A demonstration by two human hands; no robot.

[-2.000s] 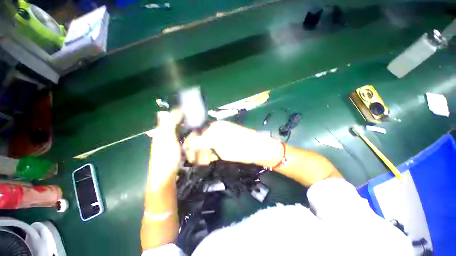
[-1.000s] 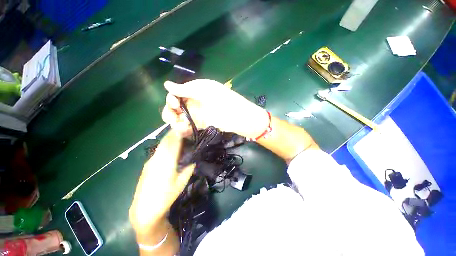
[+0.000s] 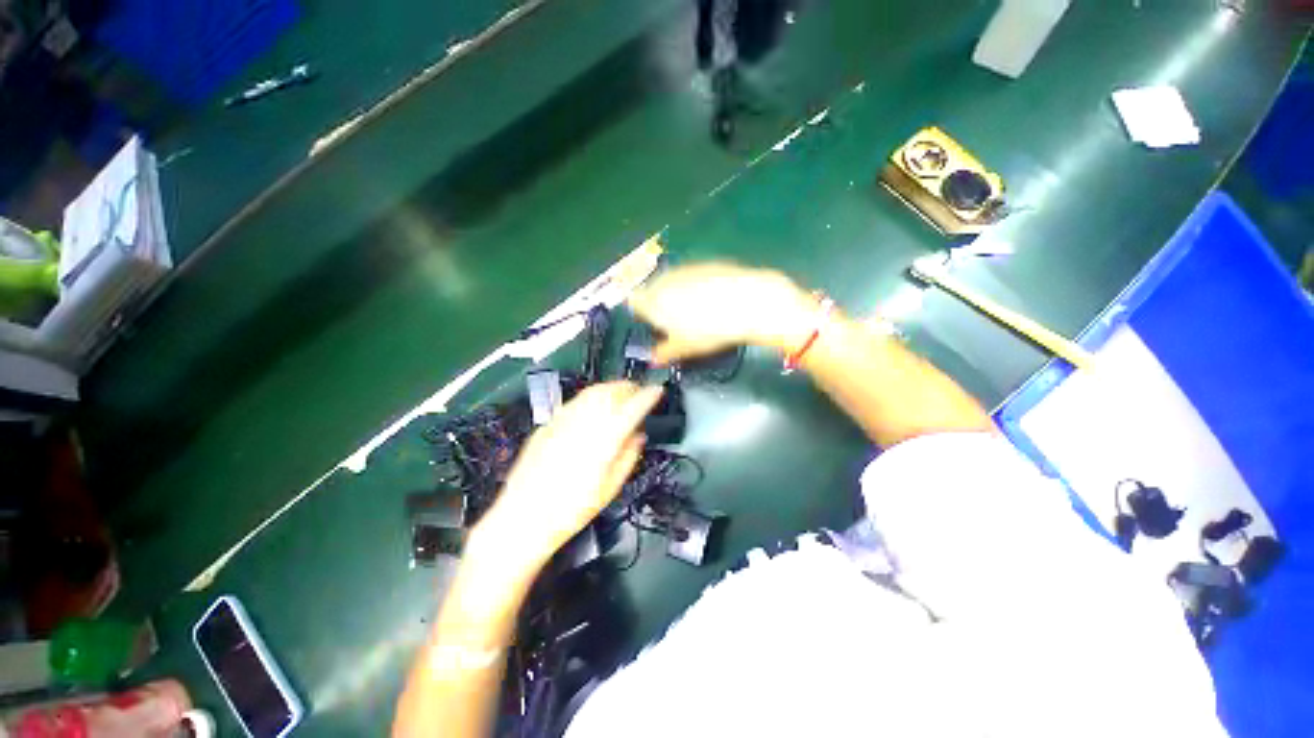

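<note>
Several black power adapters with tangled leads (image 3: 660, 490) lie in a heap on the green bench in front of me. One adapter (image 3: 692, 536) lies at the heap's right edge, another (image 3: 437, 528) at its left. My left hand (image 3: 574, 459) is over the heap, fingers pointing right; what is under its fingers is hidden. My right hand (image 3: 723, 309) is blurred above the heap's far side, beside an adapter (image 3: 638, 350); whether it grips anything is unclear.
A blue tote (image 3: 1225, 346) at right holds a white liner (image 3: 1138, 433) and several adapters. A yellow stick (image 3: 1009, 317), yellow double-dial object (image 3: 944, 180), paper piece (image 3: 1156, 116) and grey-white bottle (image 3: 1020, 35) lie right. A smartphone (image 3: 247, 668) and red-pink bottle (image 3: 108, 714) are left.
My hands have moved apart; the right moved right, away from the lead it held. The left moved onto the heap. A dark adapter and lead now show farther up the green surface.
</note>
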